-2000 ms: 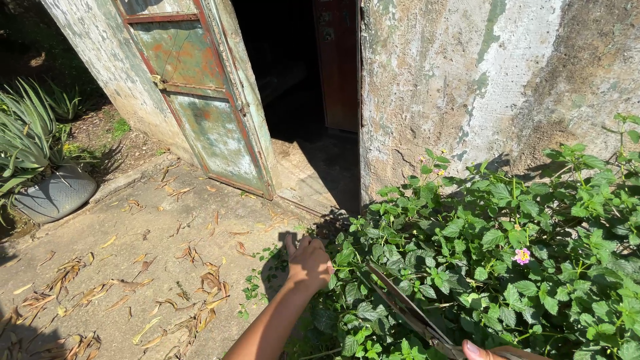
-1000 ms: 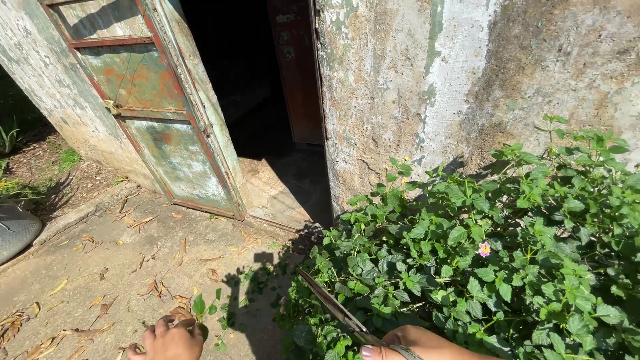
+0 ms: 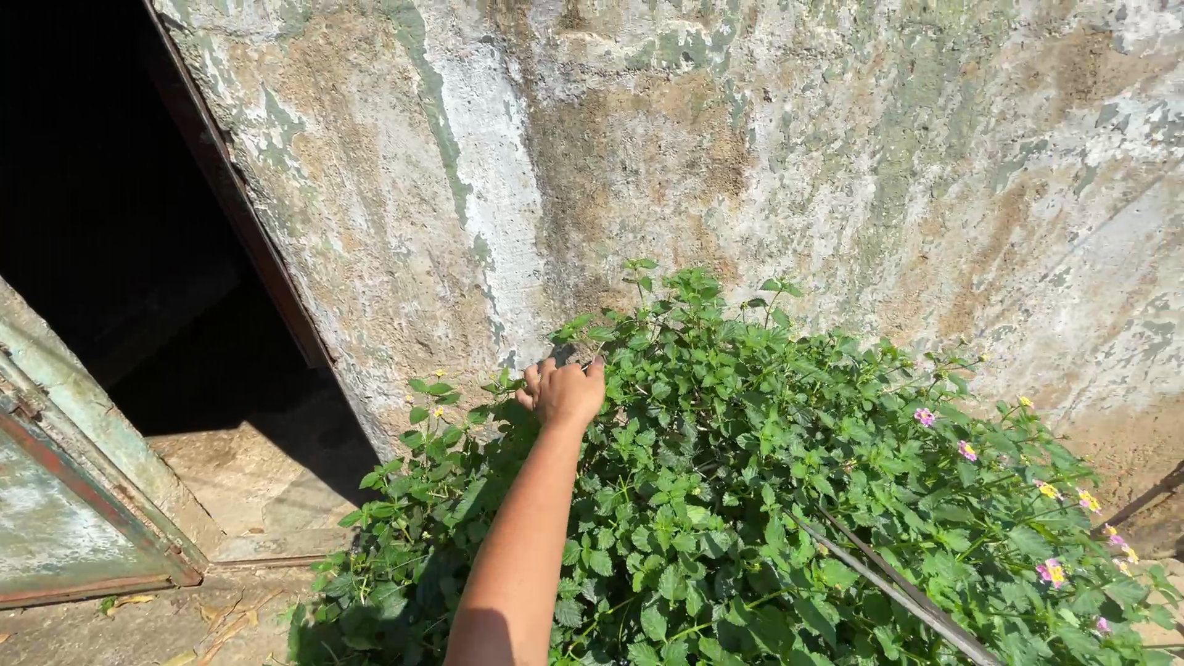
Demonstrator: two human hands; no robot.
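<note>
My left hand (image 3: 561, 393) reaches into the upper left part of a leafy lantana shrub (image 3: 703, 481), close to the wall. Its fingers are bent among the stems; whether they grip one is hidden. The metal blades of garden shears (image 3: 911, 592) come in from the lower right, slightly apart, with their tips among the leaves. The handles of the shears and my right hand are outside the view. Small pink and yellow flowers (image 3: 1052, 573) dot the right side of the shrub.
A weathered wall with peeling paint (image 3: 647, 166) rises behind the shrub. At the left are a dark doorway (image 3: 120, 231) and a rusty metal door (image 3: 74, 518) standing ajar. Dry leaves lie on the concrete ground (image 3: 222, 620) below the door.
My left hand, over the concrete with a green sprig a second ago, is now at the shrub's upper left. My right hand has left the view, which has swung to the right.
</note>
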